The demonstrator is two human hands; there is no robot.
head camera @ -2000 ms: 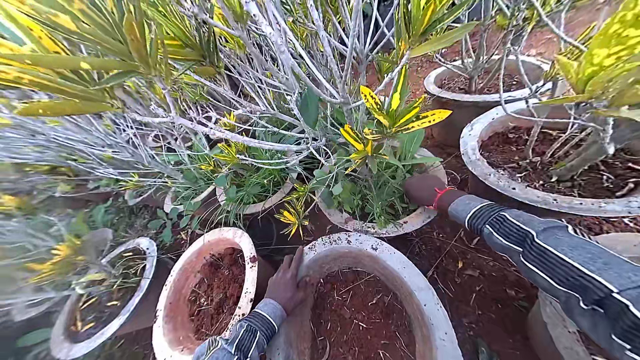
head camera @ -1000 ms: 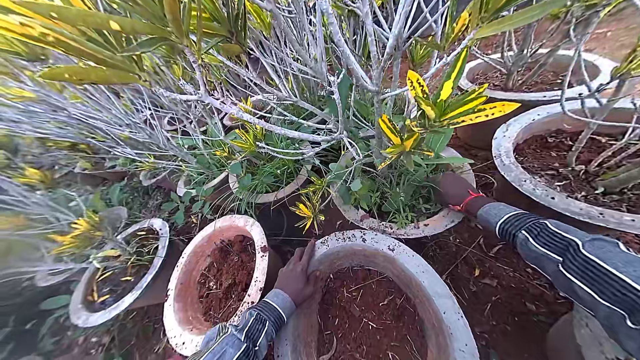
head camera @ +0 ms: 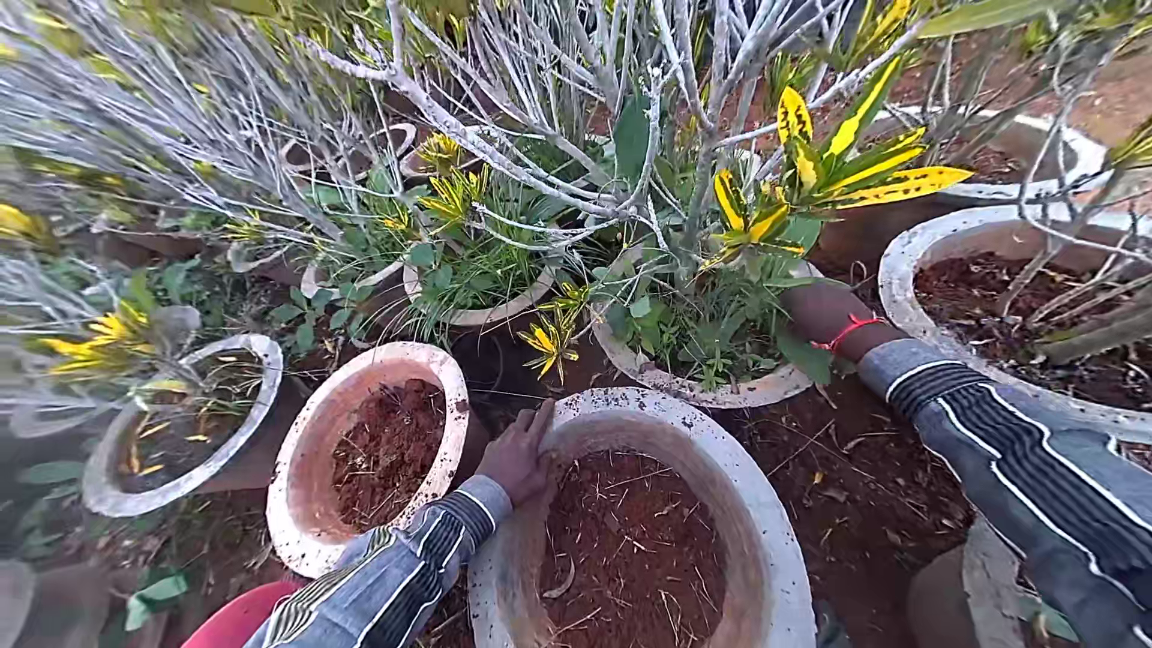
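My left hand (head camera: pixel 519 457) rests on the rim of a large pot of red soil (head camera: pixel 765 504), at its upper left. My right hand (head camera: pixel 814 310) reaches into the green weeds (head camera: pixel 697 328) at the right side of a planted pot (head camera: pixel 652 373); its fingers are hidden by leaves, so its grip does not show. A red thread circles that wrist. Pale bare branches (head camera: pixel 531 184) and yellow-green croton leaves (head camera: pixel 846 166) rise over the planted pot.
A smaller tilted pot with red soil (head camera: pixel 300 441) stands left of the large pot, and another pot (head camera: pixel 261 409) lies beyond it. On the right is a wide pot (head camera: pixel 909 270) with woody stems. Dry litter covers the reddish ground (head camera: pixel 855 477).
The view has shifted somewhat. My left hand stays at the large pot's rim and my right hand stays among the weeds.
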